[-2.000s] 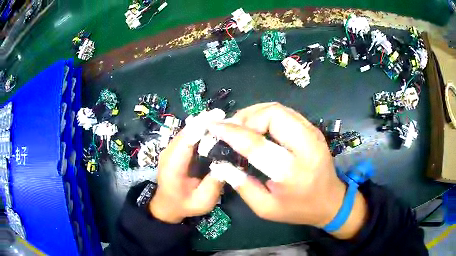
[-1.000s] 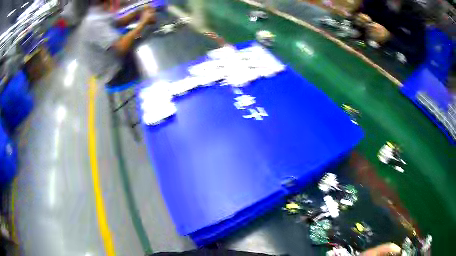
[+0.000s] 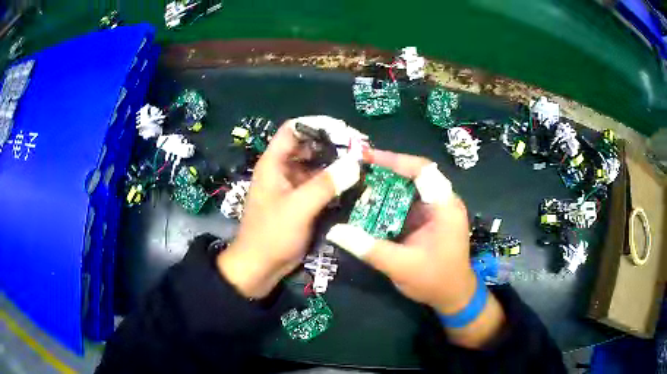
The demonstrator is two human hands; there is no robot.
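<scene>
My right hand (image 3: 424, 234), with a blue wrist strap (image 3: 468, 308) and white covers on the thumb and a fingertip, holds a green circuit board (image 3: 382, 202) by its edges, the side with pale solder dots facing up. My left hand (image 3: 274, 208) is closed around a black part (image 3: 316, 139) with white material beside it. White finger covers make the exact shape of that part hard to tell. The two hands are close together over the dark mat. What lies under the board is hidden.
Wired board assemblies with white parts lie left (image 3: 191, 191), at top centre (image 3: 377, 96) and right (image 3: 569, 212). Another board (image 3: 307, 319) lies below my hands. A blue corrugated stack (image 3: 62, 182) stands left, a carton tray (image 3: 647, 292) with a cream ring (image 3: 639, 236) right. A green conveyor (image 3: 292, 29) runs behind.
The view swung left to the blue sheet with white parts and a person, then back to the bench. The green board now shows in my right hand.
</scene>
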